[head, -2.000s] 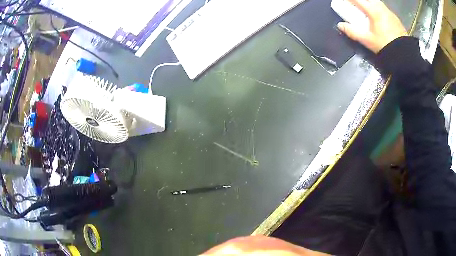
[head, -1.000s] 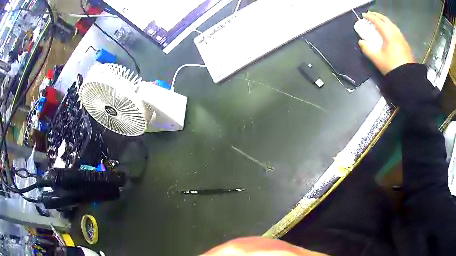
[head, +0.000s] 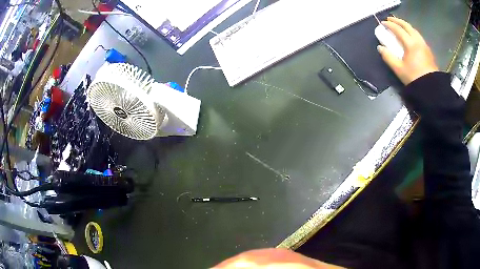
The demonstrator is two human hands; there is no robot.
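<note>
My right hand point(head: 413, 55), in a black sleeve, rests over a white computer mouse point(head: 388, 40) on a dark mouse pad point(head: 363, 58) at the upper right. The thumb lies along the mouse's near side and the fingers curve over it. A long white keyboard point(head: 284, 39) lies left of the hand. I cannot make out my left hand. A blurred patch of skin shows at the bottom edge, cut off and with no fingers visible.
A black USB stick point(head: 331, 80) lies beside the pad. A thin black pen-like tool point(head: 225, 199) lies mid-bench. A cream fan point(head: 123, 107) stands at the left. Black cylindrical handles point(head: 87, 192) and a yellow tape roll point(head: 94, 237) are at lower left. A monitor point(head: 184, 16) shows at the top.
The camera view has shifted, so the bench items appear farther right, most of them also lower, than in the earliest frame. My right hand stays on the mouse.
</note>
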